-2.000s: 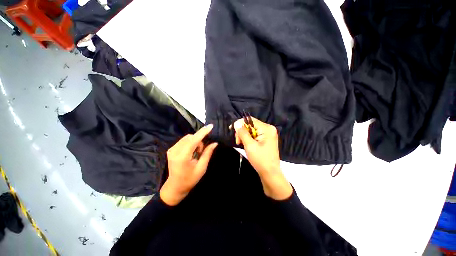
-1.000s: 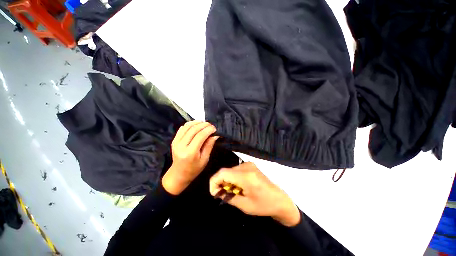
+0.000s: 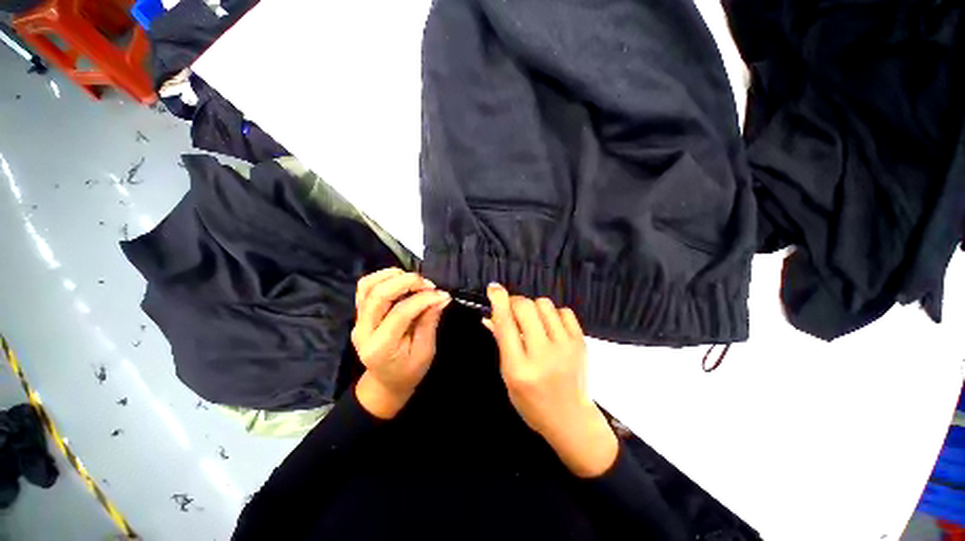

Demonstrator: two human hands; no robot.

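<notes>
A dark charcoal garment (image 3: 593, 159) lies on the white table, its gathered waistband (image 3: 635, 306) towards me. A thin dark loop (image 3: 715, 357) sticks out at the waistband's right corner. My left hand (image 3: 394, 330) pinches the waistband's left end between thumb and fingers. My right hand (image 3: 540, 365) holds the band's near edge a little to the right, fingers on top. A short dark strip with a pale line shows between the two hands. The yellow snips do not show; the right palm is hidden.
A black garment pile (image 3: 847, 159) lies on the white table (image 3: 677, 407) at the right. Black garments (image 3: 249, 285) hang over pale green cloth at the left table edge. An orange stool (image 3: 90, 48) stands at the upper left on the grey floor (image 3: 74, 211), which has scattered scraps.
My right hand has moved from below the table edge up to the waistband, and the yellow snips have gone out of sight. My left hand has shifted slightly down along the band's left end.
</notes>
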